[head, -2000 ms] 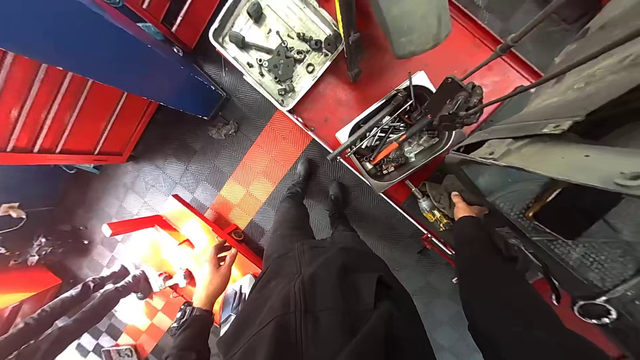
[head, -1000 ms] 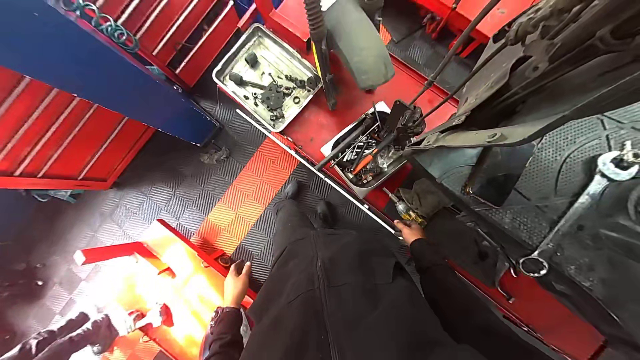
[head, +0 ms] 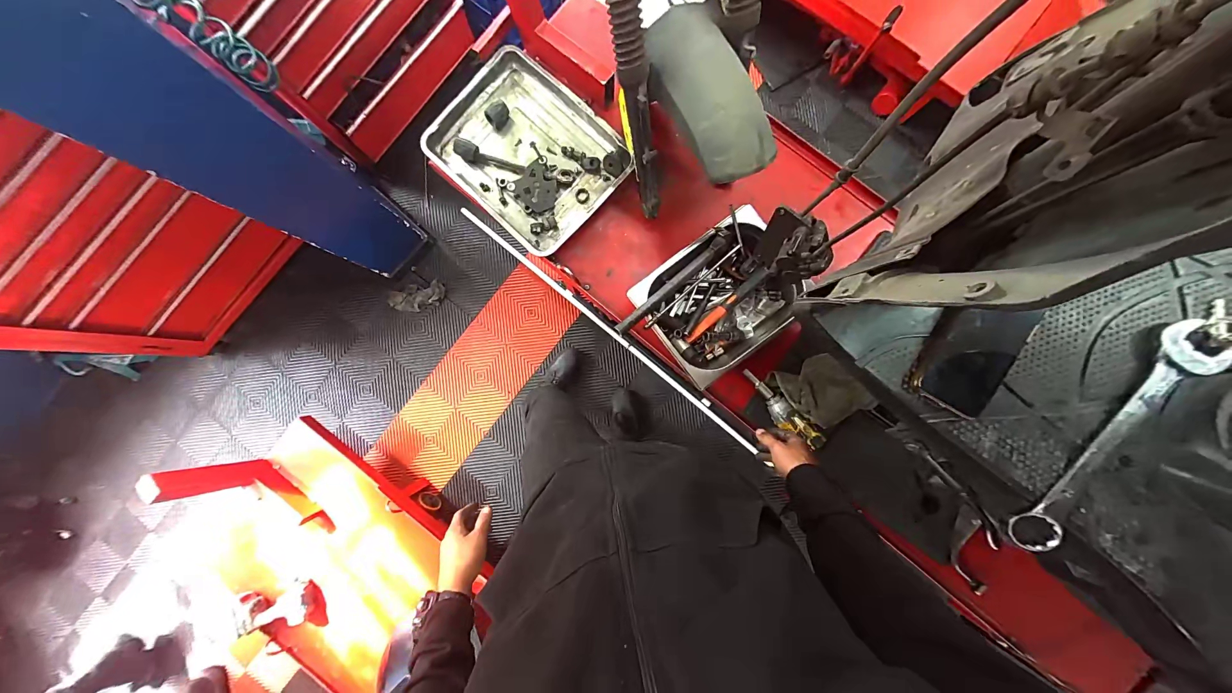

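Note:
My left hand (head: 464, 549) is beside the edge of a red metal frame (head: 356, 467). Its fingers are curled near a small dark spot, and whether they hold it I cannot tell. At the white-edged side of the red platform (head: 616, 231), my right hand (head: 784, 452) has bent fingers, close to a tool with a yellow and clear handle (head: 791, 422). What lies under those fingers is hidden. A dark cloth (head: 826, 390) lies by the tool. Farther along the platform stands a tray of hand tools and sockets (head: 707, 375).
A metal tray (head: 445, 125) of dark parts stands on the platform beside a motorcycle wheel and fender (head: 707, 91). A large combination wrench (head: 1107, 438) lies at right on a black surface. Red drawer cabinets (head: 115, 241) stand at left. A crumpled rag (head: 417, 296) is on the floor.
My left hand's fingers, spread two seconds ago, are now curled. The right hand has drawn back from the cloth and tool to the platform's edge. The view has shifted.

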